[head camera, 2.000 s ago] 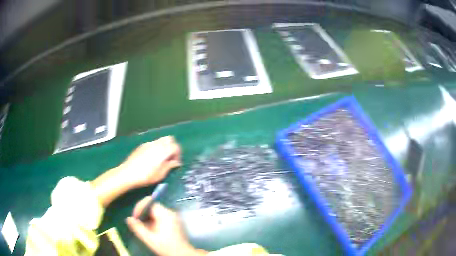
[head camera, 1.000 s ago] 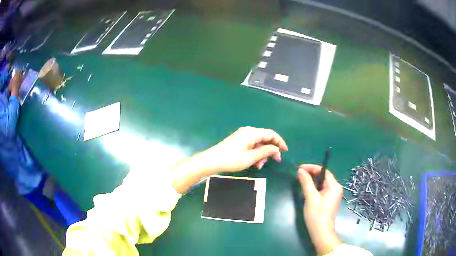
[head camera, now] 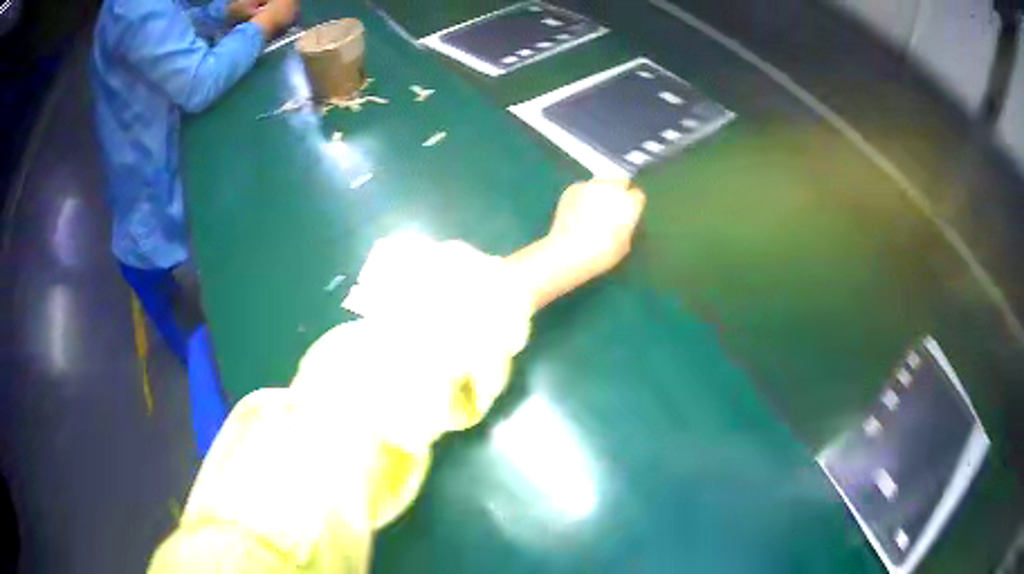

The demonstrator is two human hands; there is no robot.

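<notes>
My left hand (head camera: 601,230) reaches forward, its arm in a yellow sleeve. Its fingers are at the near edge of a dark panel (head camera: 618,116) with a white border and a row of pale squares. The hand looks closed, but its fingertips are hidden, so I cannot tell whether it grips the panel's edge. My right hand is not in view. A second dark panel (head camera: 519,38) lies just beyond, at the top.
A third panel (head camera: 912,454) lies at the lower right. A brown tub or roll (head camera: 335,62) stands at the upper left with cream scraps around it. A person in blue (head camera: 157,123) is at the left edge of the green work surface (head camera: 629,448).
The view has swung left; the sliver heap, blue tray and small black sheet have left the picture. My left hand has reached out to a panel. My right hand has gone out of view.
</notes>
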